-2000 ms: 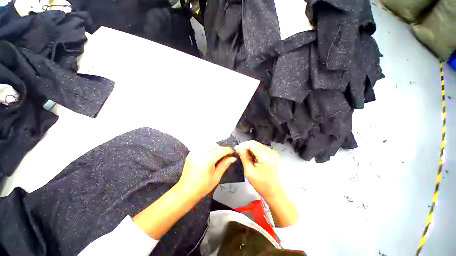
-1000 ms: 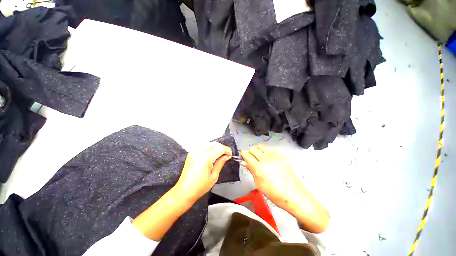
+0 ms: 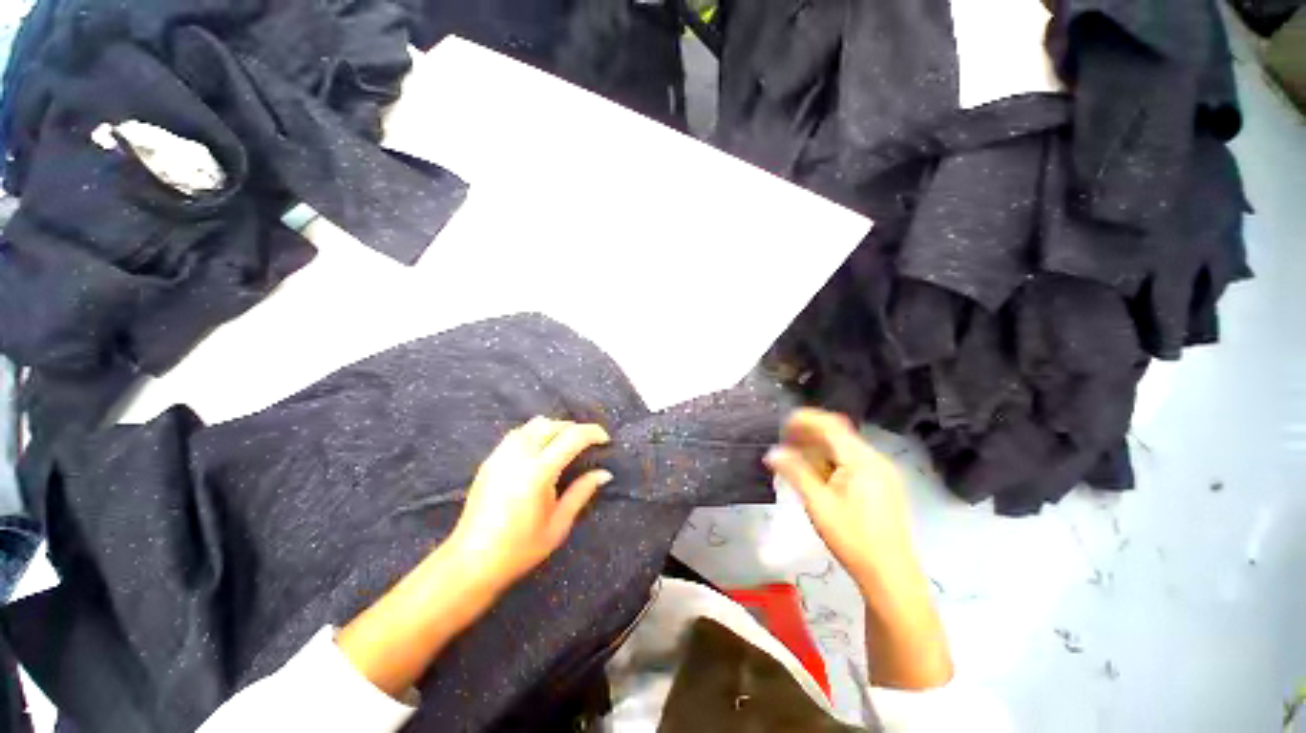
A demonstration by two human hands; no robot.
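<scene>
A dark flecked garment [image 3: 387, 444] lies over the near part of the white table and hangs over its edge towards me. A narrower part of it reaches right, past the table edge. My left hand [image 3: 530, 494] has its thumb and fingertips on a fold of this garment, gripping the cloth. My right hand [image 3: 859, 494] is at the right end of the narrower part, its thumb and fingers touching or close to that end. The right hand is blurred, so its grip is unclear, and no tool shows in it.
The white table's bare top [image 3: 616, 215] has an angled corner. Similar dark garments [image 3: 186, 172] are heaped at the table's left end. A thick pile of dark cloth [image 3: 1003, 215] hangs beyond its right edge. Thread scraps dot the grey floor [image 3: 1146, 573]. A red piece [image 3: 788, 630] shows by my lap.
My left hand has moved left along the garment, away from my right hand. The narrower cloth part now lies drawn out between them. The thin metallic tool at the right fingertips no longer shows. The view has shifted.
</scene>
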